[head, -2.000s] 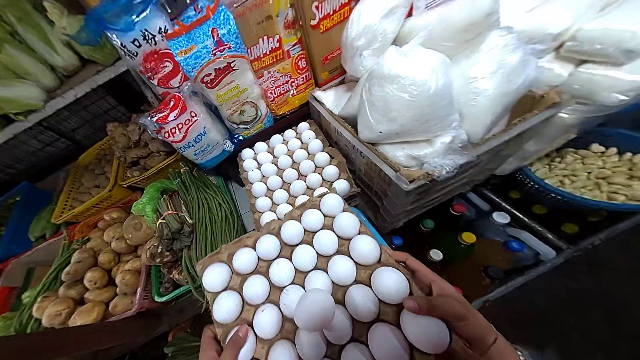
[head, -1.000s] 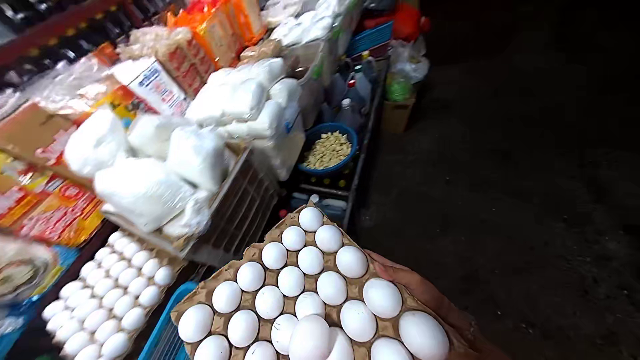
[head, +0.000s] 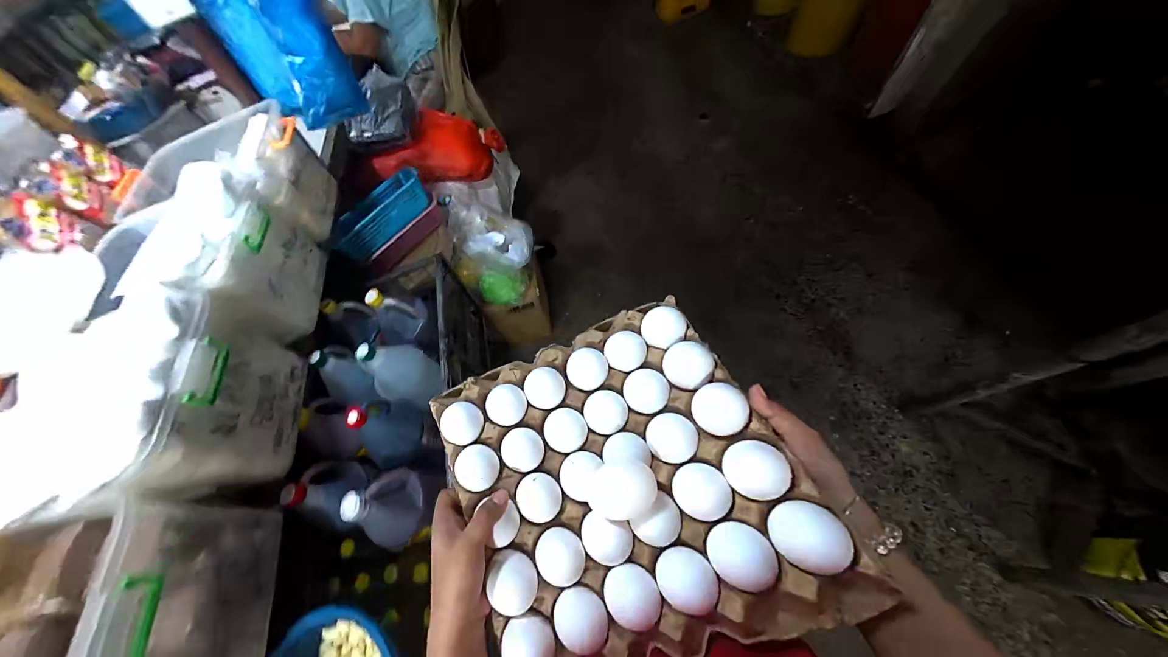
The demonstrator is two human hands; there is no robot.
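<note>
A brown pulp egg tray (head: 794, 584) full of white eggs is held between my two hands at the lower middle. One loose egg (head: 622, 490) rests on top of the others. My left hand (head: 465, 557) grips the tray's left side, its thumb over an egg near the edge. My right hand (head: 808, 447) holds the right side, its fingertips on the rim and the rest partly under the tray; a bracelet circles the wrist. The tray's underside is hidden.
Clear plastic bins (head: 246, 392) with green handles line the left. Beside them stand several capped plastic jugs (head: 401, 370), a blue basin (head: 306, 630) and blue baskets (head: 388, 214). A cardboard box (head: 520, 310) is ahead. A person (head: 401, 36) is at the upper left. Dark concrete floor (head: 730, 201) stretches ahead and right.
The view has swung right, away from the vegetables and the second egg tray, to the bins and floor. The held tray has stayed in my hands. My left hand, unseen one second ago, shows again.
</note>
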